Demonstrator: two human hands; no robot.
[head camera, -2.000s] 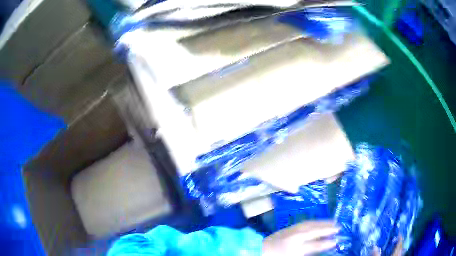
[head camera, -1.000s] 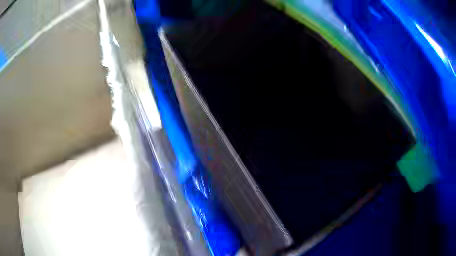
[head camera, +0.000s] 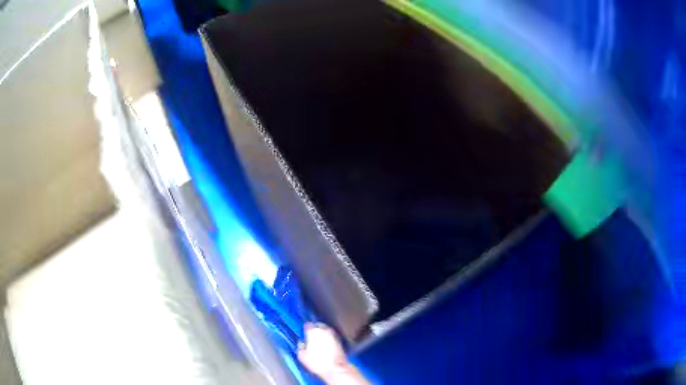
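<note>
My right hand (head camera: 327, 353) is small and blurred at the bottom, its fingers curled at a crinkled clear plastic bag (head camera: 278, 295) that looks blue against the floor. The bag bunches up and left from the fist, in the gap between two cartons. The hand is beside the near lower corner of an open carton (head camera: 282, 195) with a dark inside. My left hand is not in view.
Another open carton (head camera: 53, 143) stands at the left, with a glaring white-looking pad (head camera: 83, 308) low inside. A yellow-green edge (head camera: 496, 64) curves past the dark carton to a green block (head camera: 587, 192). Glossy blue floor shows between the cartons.
The view has swung from the stacked dividers and bagged housings to the cartons. Since the last earlier frame, the cartons have shifted left in view and my right hand shows more fully.
</note>
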